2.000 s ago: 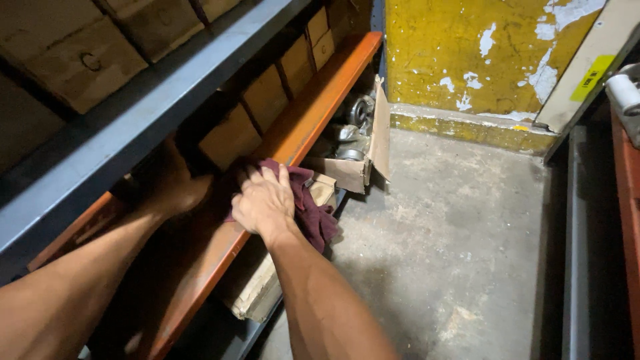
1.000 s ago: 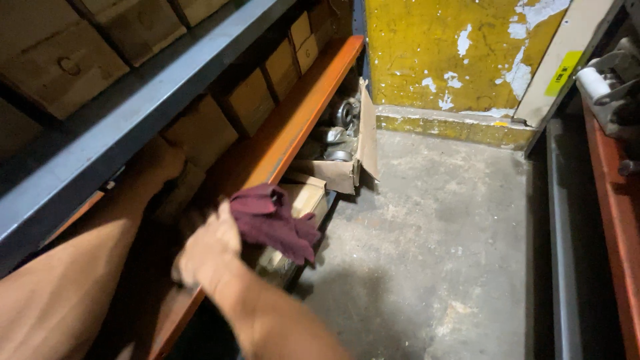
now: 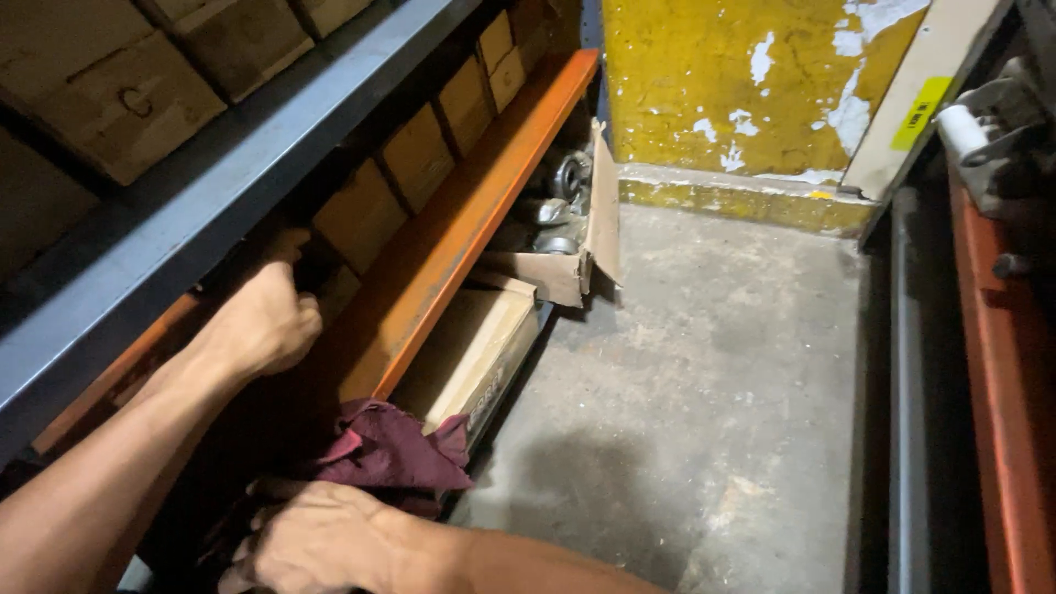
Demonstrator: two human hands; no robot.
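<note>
My right hand (image 3: 322,528) holds a maroon cloth (image 3: 396,450) against the near part of an orange shelf beam (image 3: 462,239); its fingertips are in shadow. Farther up and to the left, my left hand (image 3: 276,313) reaches in under a blue-grey shelf beam (image 3: 247,181), beside the small cardboard boxes (image 3: 359,216) on the lower shelf. The fingers of that hand are partly lost in the dark, and whether they grip anything does not show.
Below the orange beam lie a long cardboard box (image 3: 487,355) and an open carton (image 3: 544,276) of metal parts (image 3: 565,177). Concrete floor (image 3: 701,371) runs between this rack and another rack's red beam (image 3: 990,330) at right. A yellow peeling wall (image 3: 685,82) stands ahead.
My right hand has moved with the cloth toward the near end of the orange beam, baring the long cardboard box there. My left hand remains between the shelf beams.
</note>
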